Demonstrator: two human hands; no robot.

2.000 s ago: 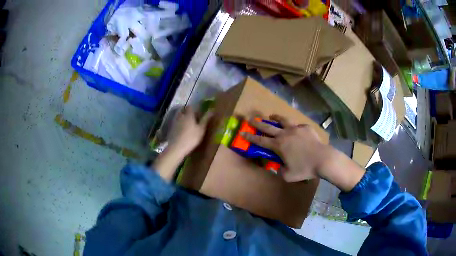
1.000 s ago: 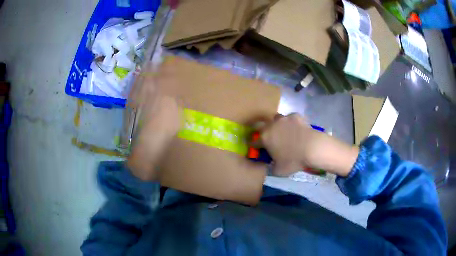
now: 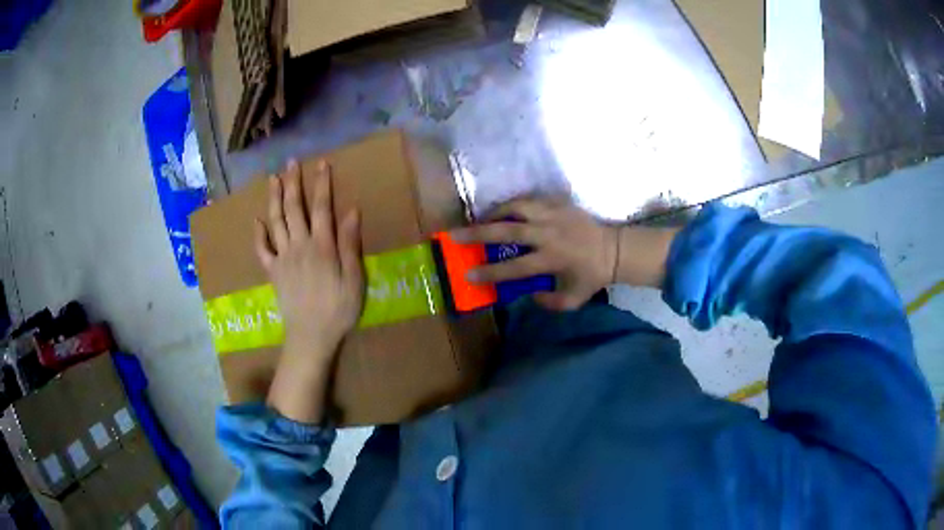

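Observation:
A closed brown shipping carton (image 3: 388, 367) lies in front of me at the bench's front edge. Yellow-green printed tape (image 3: 399, 287) runs across its top to the right edge. My left hand (image 3: 316, 269) lies flat on the carton top, over the tape, fingers somewhat spread, gripping nothing. My right hand (image 3: 549, 256) holds the blue and red-orange tape dispenser (image 3: 468, 273) against the carton's right edge, at the end of the tape strip. The dispenser's far side is hidden under my fingers.
Cardboard pads (image 3: 373, 23) stand at the bench back. A white sheet (image 3: 793, 83) lies on cardboard at the back right. The shiny bench (image 3: 487, 98) extends behind the carton. The blue bin (image 3: 174, 155) shows at the left. Stacked cartons (image 3: 88, 414) are at the lower left.
The view has shifted and the carton now appears further left. The tape strip reaches the carton's right edge, with the dispenser there. My left hand now rests flat on the top.

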